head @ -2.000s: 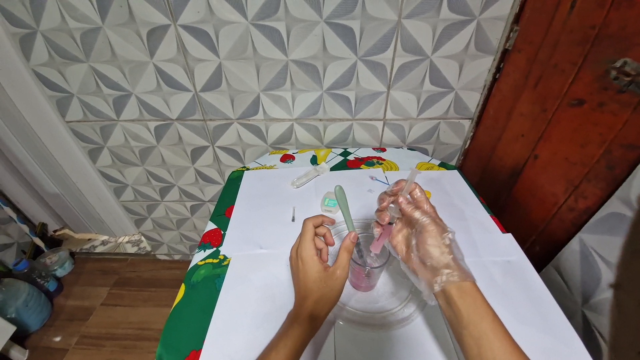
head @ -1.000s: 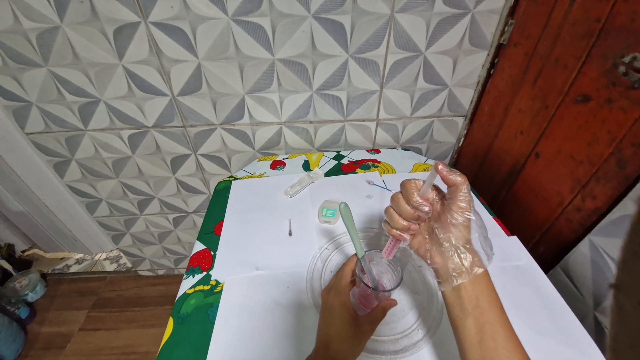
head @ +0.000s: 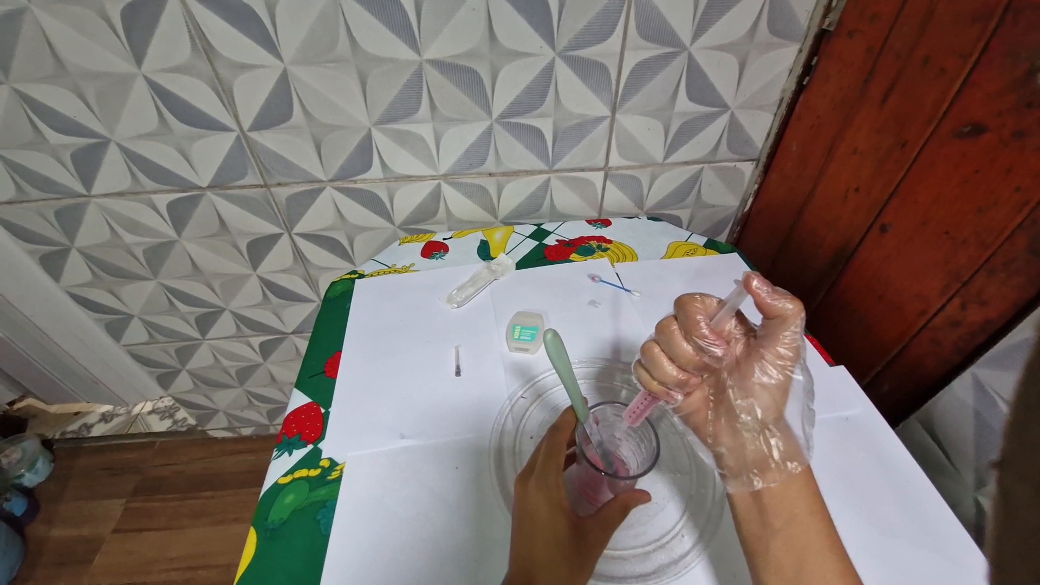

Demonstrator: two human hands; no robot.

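My left hand [head: 561, 504] is bare and wraps around a clear cup [head: 617, 455] with pink contents. A green-handled utensil [head: 565, 370] leans in the cup, its handle up and to the left. Inside a clear plastic glove, my right hand [head: 715, 366] grips a syringe [head: 642, 408] with pink liquid in its barrel. The thumb rests at the plunger's top, and the syringe tip points down into the cup's mouth. Beneath the cup lies a round clear glass plate [head: 520, 406].
On the white paper [head: 406, 406] lie a dental floss case [head: 526, 332], a small needle-like piece [head: 457, 361], a clear wrapped item [head: 478, 283] and cotton swabs [head: 615, 284]. A fruit-patterned tablecloth [head: 301, 471] shows at the edges. Behind are a tiled wall [head: 406, 97] and a wooden door [head: 910, 162].
Two seconds ago my left hand was partly open beside the cup; it now holds the cup. My right hand has turned to a fist around the syringe, thumb on the plunger.
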